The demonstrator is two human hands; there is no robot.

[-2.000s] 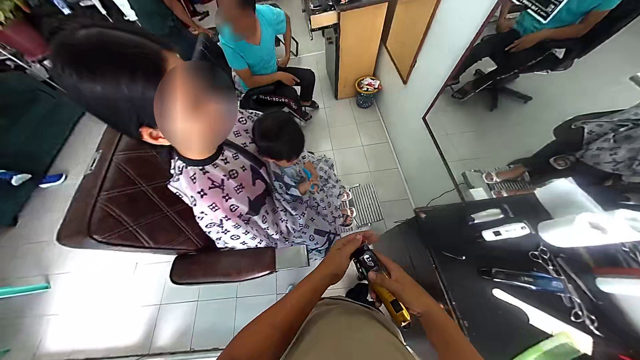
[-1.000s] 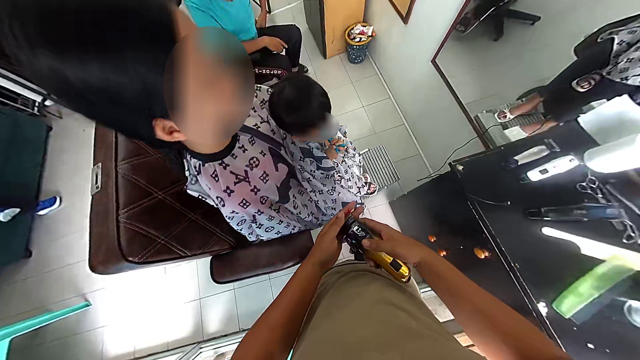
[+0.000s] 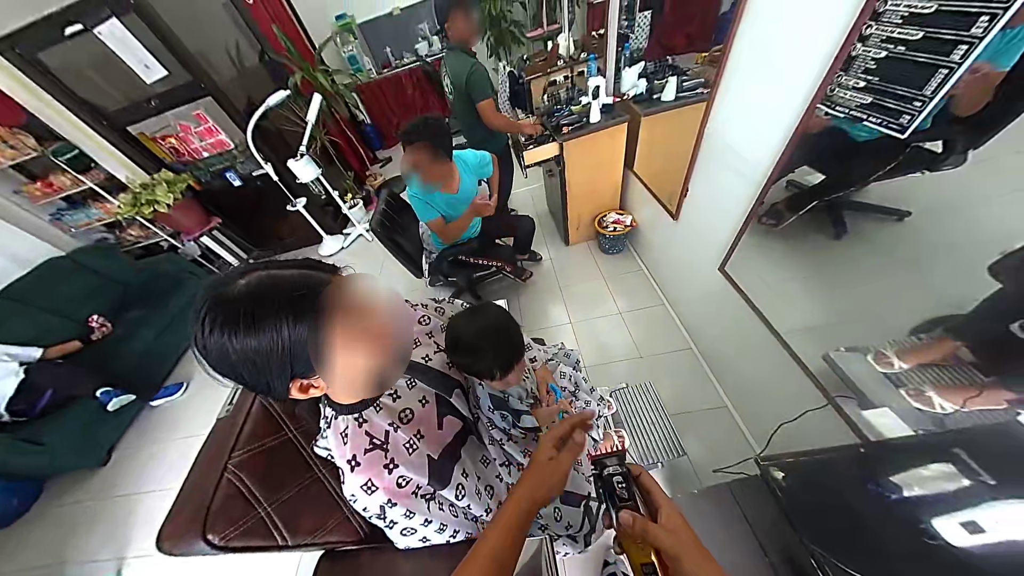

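My right hand (image 3: 660, 520) grips a black and gold hair clipper (image 3: 620, 496) near the bottom of the view, with a reddish comb guard (image 3: 608, 456) at its upper end. Just left of the clipper is my left hand (image 3: 556, 456), raised with its fingers apart and holding nothing. A person with dark hair sits in a brown leather barber chair (image 3: 272, 472), wearing a patterned white and black cape (image 3: 408, 456). A small child (image 3: 488, 340), also draped in patterned cloth, sits in front of that person and has something blue by the hands.
At the lower right stands a black counter (image 3: 880, 488) below a wall mirror (image 3: 864, 264). A metal footrest (image 3: 648, 424) lies beyond the clipper. Farther off, a person in a turquoise shirt (image 3: 456, 196) sits, another stands at a drawer, and a basket (image 3: 614, 232) stands by the wall.
My left hand has come away from the clipper, which both hands held before. The clipper now points upward in my right hand. The view has swung up toward the room.
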